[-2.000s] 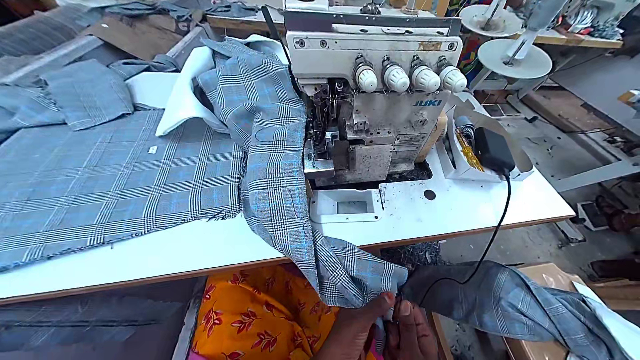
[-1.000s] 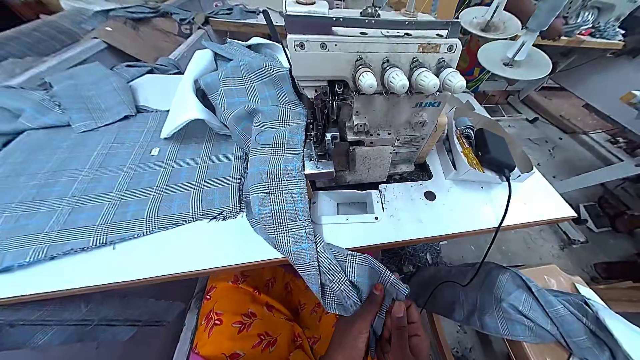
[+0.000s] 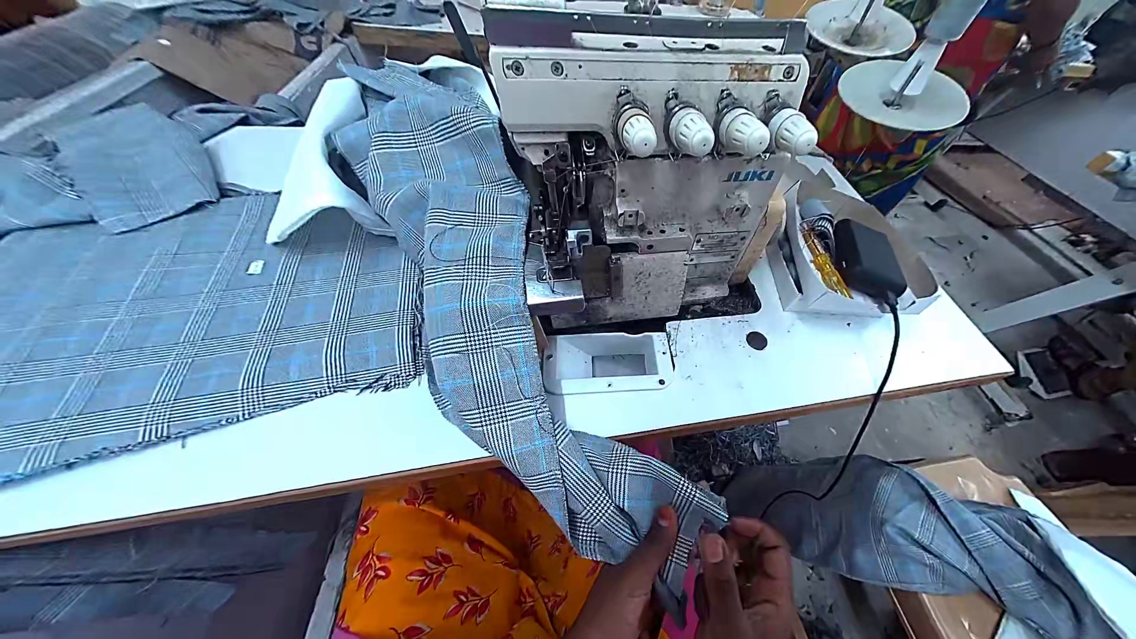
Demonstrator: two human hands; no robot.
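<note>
A long plaid fabric piece (image 3: 484, 293), grey with black, white and blue lines, hangs from beside the overlock sewing machine (image 3: 657, 204) over the table's front edge. Its lower end is between my hands. My left hand (image 3: 626, 581) grips this end, thumb on top. My right hand (image 3: 750, 577) is just right of it, fingertips pinching the fabric's edge; part of the fingers is hidden. A larger plaid panel (image 3: 204, 311) lies flat on the white table at the left, and white cloth (image 3: 315, 169) is folded beside the long piece.
An open white box (image 3: 825, 306) with a black adapter (image 3: 870, 257) stands at the table's right; its cable hangs over the front edge. More grey fabric (image 3: 896, 532) drapes over a carton at the lower right. Thread cone stands (image 3: 901, 98) are behind. Orange patterned cloth (image 3: 444, 568) lies below the table edge.
My fingers have shifted slightly at the fabric's end, and the left thumb has changed its position there. The machine and the larger panel have stayed where they were.
</note>
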